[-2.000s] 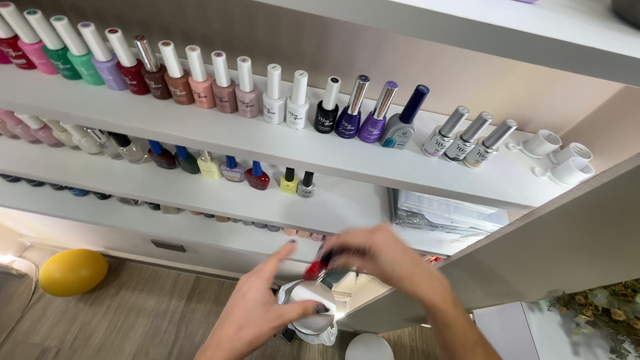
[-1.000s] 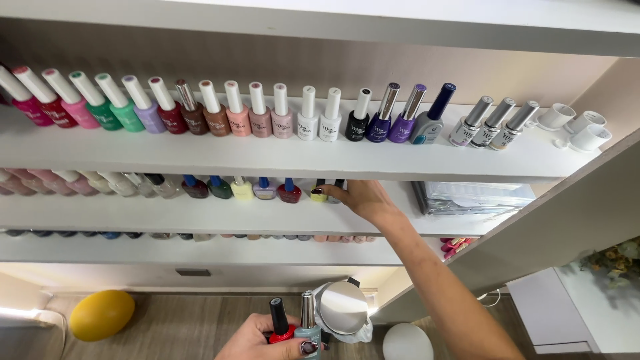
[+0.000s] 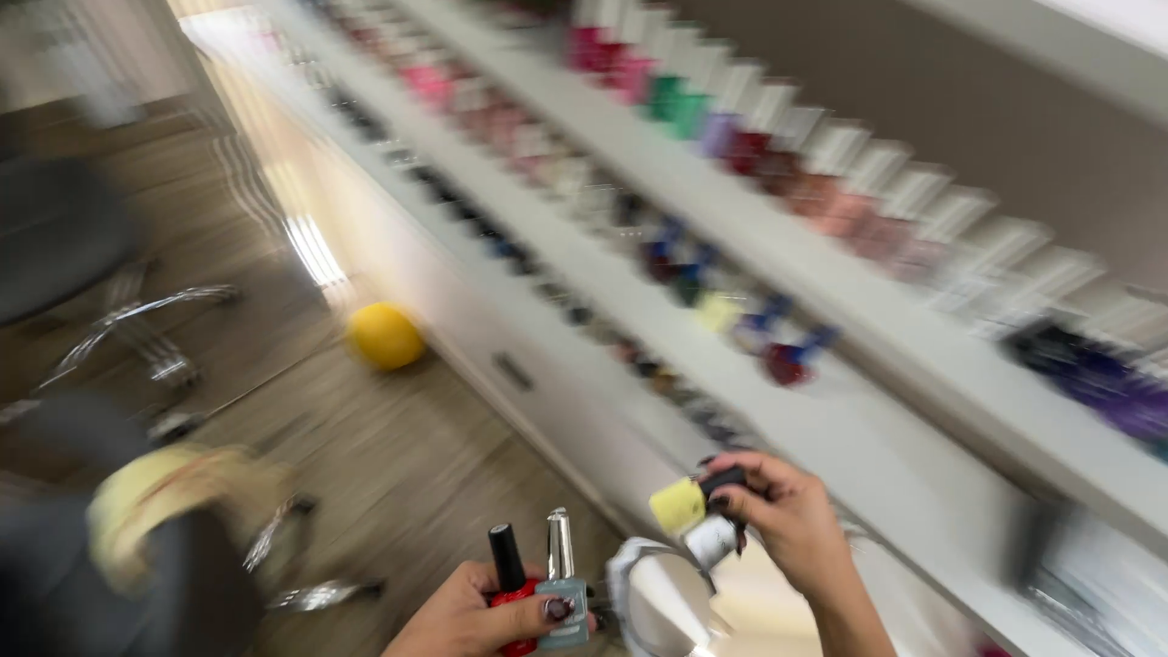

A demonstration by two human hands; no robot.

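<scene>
Two nail polish bottles are in my left hand (image 3: 497, 607) near the bottom: a red bottle with a black cap (image 3: 514, 589) and a grey-blue bottle with a silver cap (image 3: 564, 598), side by side and upright. My right hand (image 3: 789, 516) grips a yellow bottle with a dark cap (image 3: 680, 506) and a whitish bottle (image 3: 714, 540), both tilted, in front of the lower shelves. Rows of nail polish bottles (image 3: 785, 360) stand on the white shelf (image 3: 876, 438) above and left of it, blurred.
Below and between my hands is a bin with a round lid (image 3: 664, 598). A yellow ball-like object (image 3: 385, 336) lies on the wooden floor by the shelf unit. At left stand a grey chair (image 3: 64, 228) with metal legs and a second dark seat with a pale yellow cloth (image 3: 169, 484).
My right hand has left the middle shelf holding the yellow and whitish bottles, which stood there two seconds ago. My left hand still holds its two bottles. The view has swung left and tilted.
</scene>
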